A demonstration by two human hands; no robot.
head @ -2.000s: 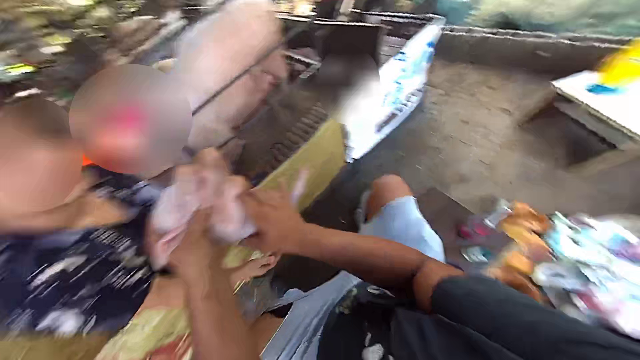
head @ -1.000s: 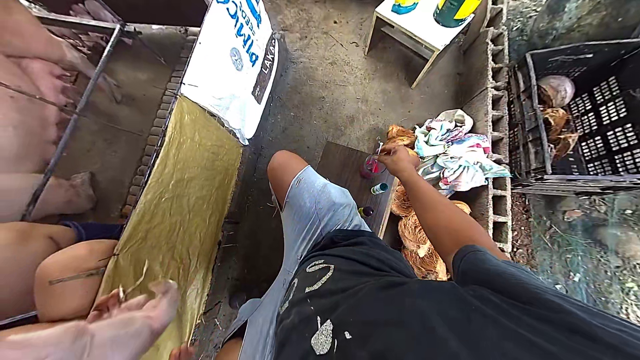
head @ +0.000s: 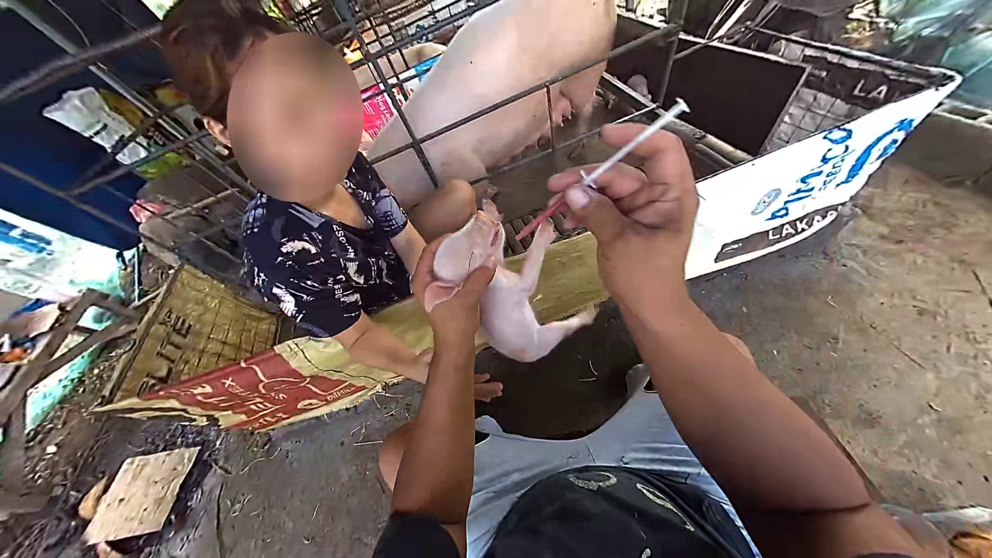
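My left hand [head: 457, 298] grips a pale piglet [head: 515, 314] around its head and neck, its body and legs hanging down. The piglet's snout points up and to the right. To the right of it, my right hand [head: 643, 201] holds a thin syringe [head: 632, 147] between thumb and fingers. The white plunger sticks up past the hand, and the barrel, holding red liquid, points down and left at the piglet's snout, a short way from it.
A person [head: 325, 256] sits close on the left, one hand below the piglet. Metal bars [head: 511, 101] fence a pen with a large pig [head: 496, 93]. Printed feed sacks [head: 806, 201] line its low side. A board [head: 143, 496] lies on the ground at lower left.
One second ago my right hand was down by the coconut husks and cloth at the right; now it is up near the piglet with the syringe. The view has swung left.
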